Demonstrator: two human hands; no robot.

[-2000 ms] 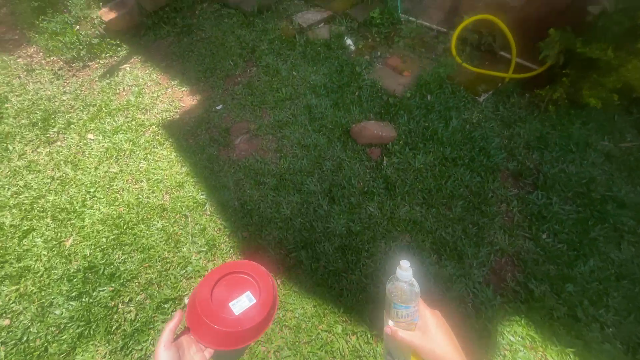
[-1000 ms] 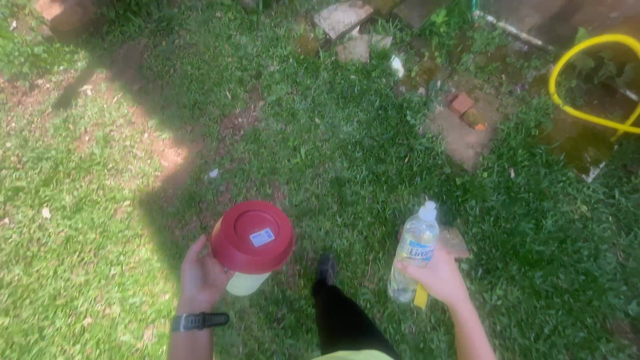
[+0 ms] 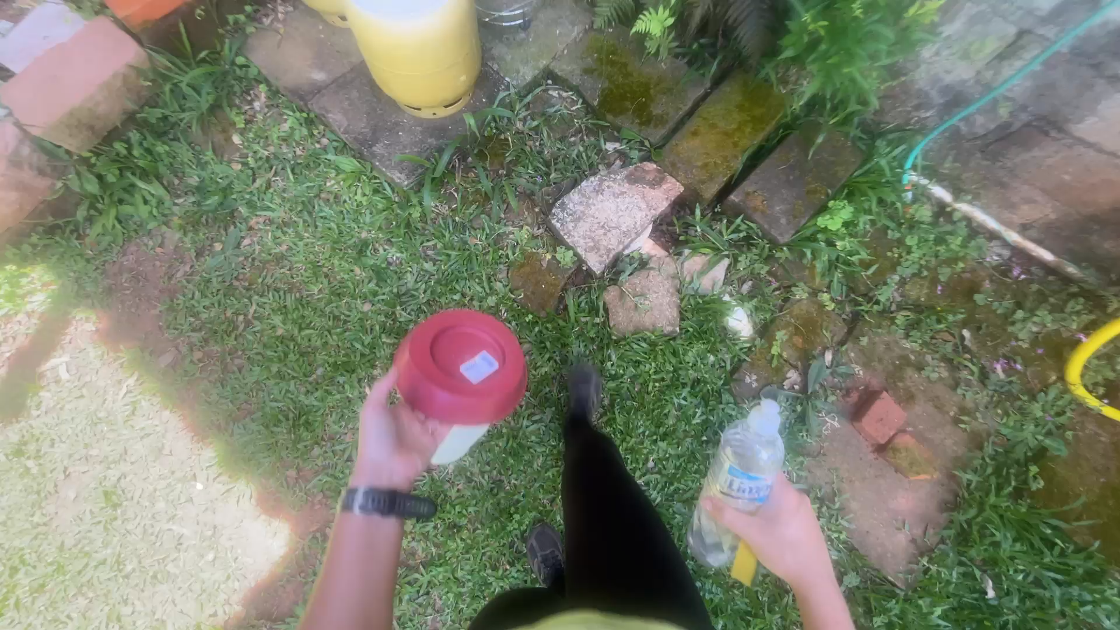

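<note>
My left hand (image 3: 401, 442) grips a container with a wide red plastic lid (image 3: 462, 363); the lid bears a small white sticker, and a pale green body (image 3: 458, 443) shows below it. A dark watch (image 3: 388, 503) is on the left wrist. At the lower right, my right hand (image 3: 766, 525) is closed around a clear plastic bottle (image 3: 744, 477) with a blue and white label and a whitish cap. A flat yellow item (image 3: 744, 564) shows beneath the right hand, touching or just behind the bottle; its kind cannot be told.
A yellow gas cylinder (image 3: 416, 57) stands on stone slabs (image 3: 359, 114). Broken stone pieces (image 3: 612, 210) lie on the grass ahead. Brick fragments (image 3: 878, 417) rest on a flat slab at right. A yellow hose (image 3: 1089, 367) and a green hose (image 3: 997, 83) are farther right. Bricks (image 3: 79, 83) lie at upper left.
The view has moved on across the grass towards the stones, and the yellow cylinder has come into sight. Both hands still hold the lidded container and the bottle.
</note>
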